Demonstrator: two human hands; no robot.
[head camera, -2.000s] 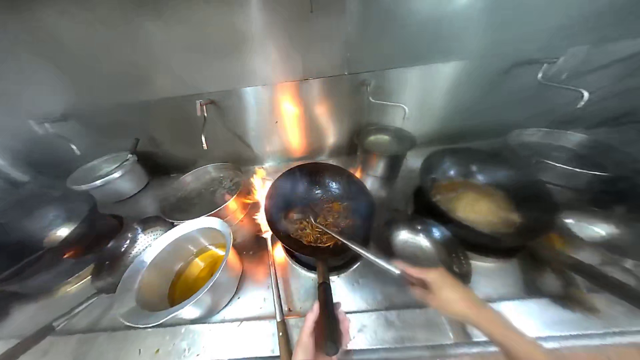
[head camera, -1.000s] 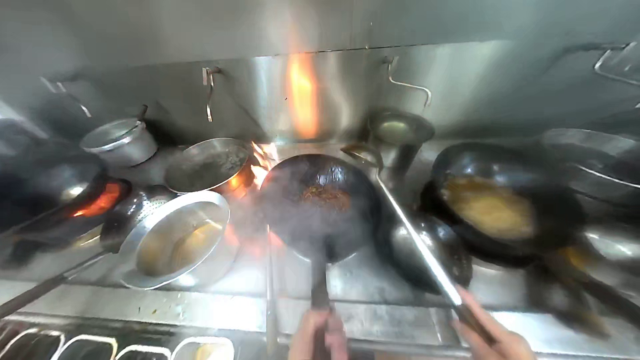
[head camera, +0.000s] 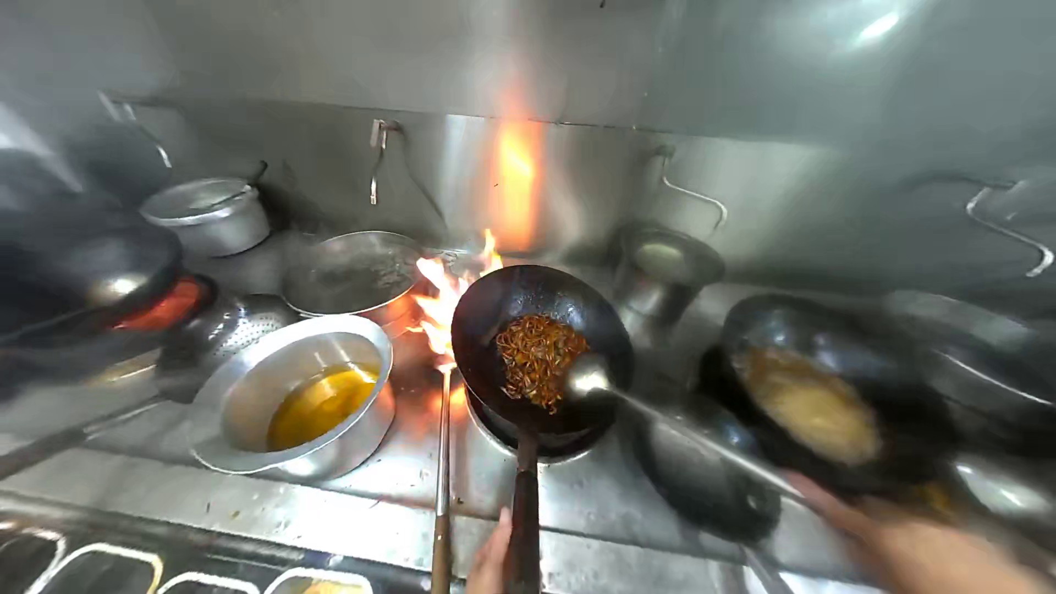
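A black wok (head camera: 540, 351) with a long dark handle sits tilted over a burner ring, flames rising at its left rim. Browned noodles (head camera: 536, 359) lie inside it. My left hand (head camera: 492, 557) is at the left side of the wok handle, mostly cut off by the frame's bottom edge; its grip is only partly visible. My right hand (head camera: 858, 520), blurred, holds the long metal ladle (head camera: 701, 433), whose bowl rests at the right side of the noodles.
An aluminium pot of yellow oil (head camera: 289, 396) stands left; beside it lies a perforated strainer (head camera: 239, 330). A wooden-handled tool (head camera: 444, 478) lies between pot and wok. Another wok (head camera: 813, 396) holds pale liquid at right. Food containers (head camera: 99, 553) line the lower left.
The ladle bowl has moved from behind the wok's right rim down into the wok beside the noodles. The smoke over the wok has thinned, and the noodles show clearly.
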